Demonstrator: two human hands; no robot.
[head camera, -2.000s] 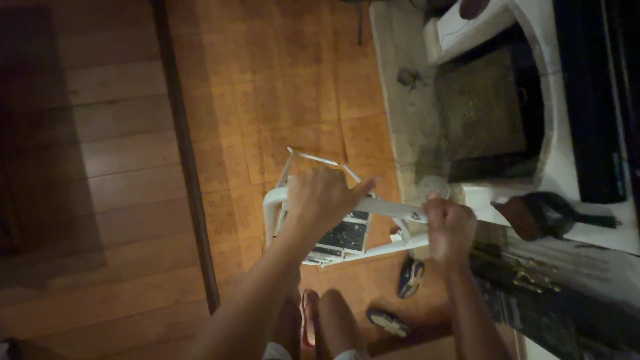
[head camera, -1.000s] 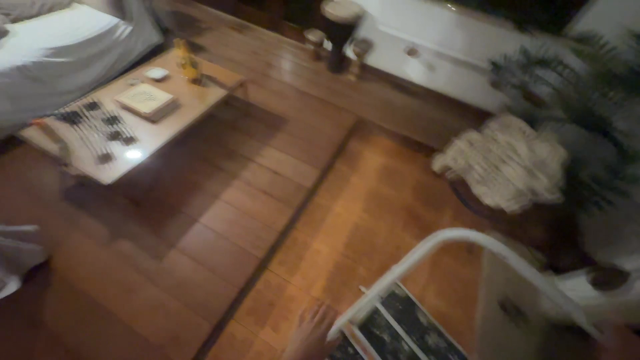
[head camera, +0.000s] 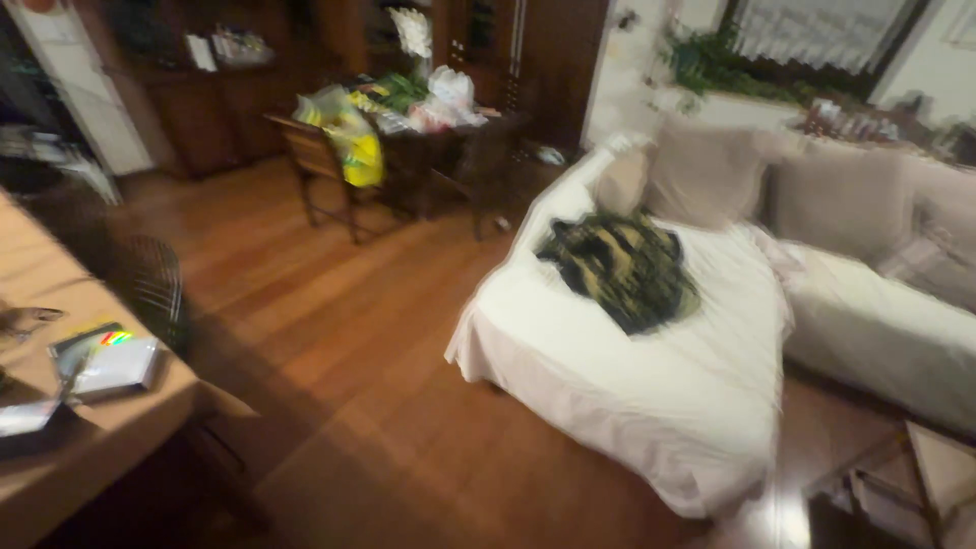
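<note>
Neither my left hand nor my right hand shows in the head view now, so what they hold or touch is hidden. A dark green and tan patterned cloth or cushion (head camera: 625, 271) lies on the seat of a sofa (head camera: 534, 335) with a pale cover. Beige cushions (head camera: 709, 171) lean along the sofa's back. At the left, books (head camera: 118, 366) rest on a table with a tan cloth (head camera: 164, 404). The view is blurred.
A wooden chair (head camera: 305, 152) with a yellow plastic bag (head camera: 360, 158) stands by a farther table bearing plastic bags (head camera: 450, 99) and a white flower (head camera: 412, 32). A wire-like chair (head camera: 156, 278) is beside the near table. A low table's corner (head camera: 945, 465) shows at lower right.
The view has swung far across the room. Both hands gripped a white tubular frame two seconds ago; hands and frame are now out of view.
</note>
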